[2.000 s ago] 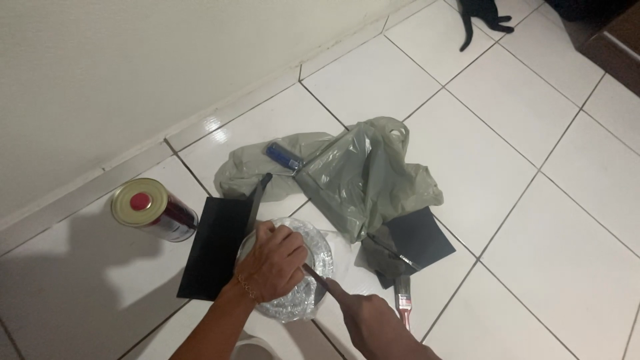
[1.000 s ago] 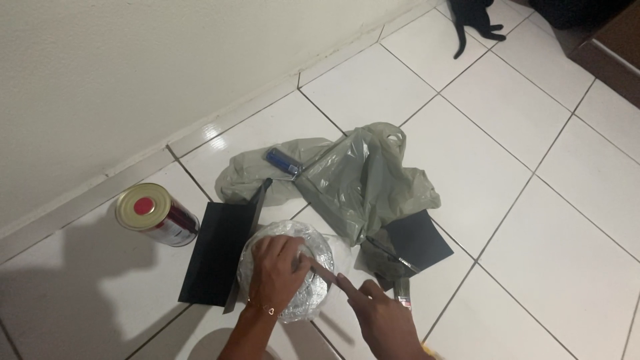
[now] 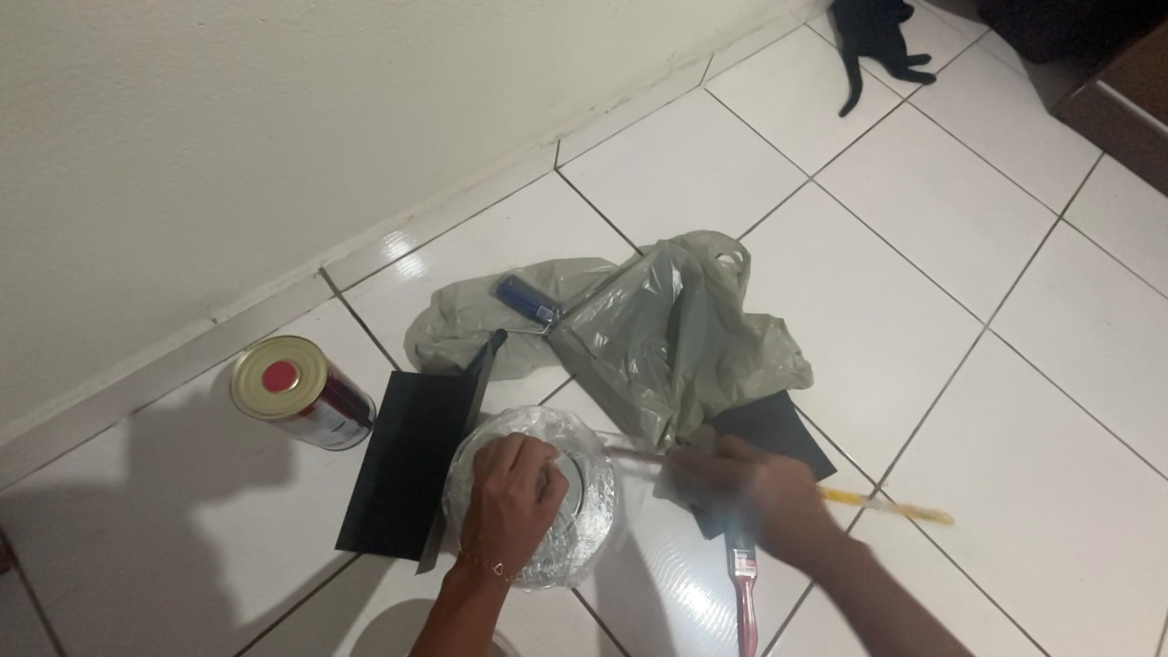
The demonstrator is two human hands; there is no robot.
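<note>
My left hand (image 3: pixel 513 502) rests on a round container wrapped in clear plastic (image 3: pixel 589 484), fingers curled over its top; whether it pinches something is hidden. To the right, my right hand (image 3: pixel 753 488), blurred by motion, is closed around a long thin tool with a yellow end (image 3: pixel 890 504). Its other end points at the container. Under and beside this hand lies a dark sheet (image 3: pixel 776 433), and just below it a paintbrush (image 3: pixel 745 584) with a reddish handle. A black folded sheet (image 3: pixel 401 465) stands close to the container's left side.
A metal can with a red cap (image 3: pixel 301 392) stands at left near the wall. Beyond the container lies a crumpled grey-green plastic bag (image 3: pixel 675 328), with a blue cylindrical object (image 3: pixel 526 301) on it. A black cat (image 3: pixel 871 41) is at the upper right, near dark furniture (image 3: pixel 1122 100).
My right hand has moved right, away from the container's top, with the long tool in it. The yellow end now shows on the right. My left hand stays on the container.
</note>
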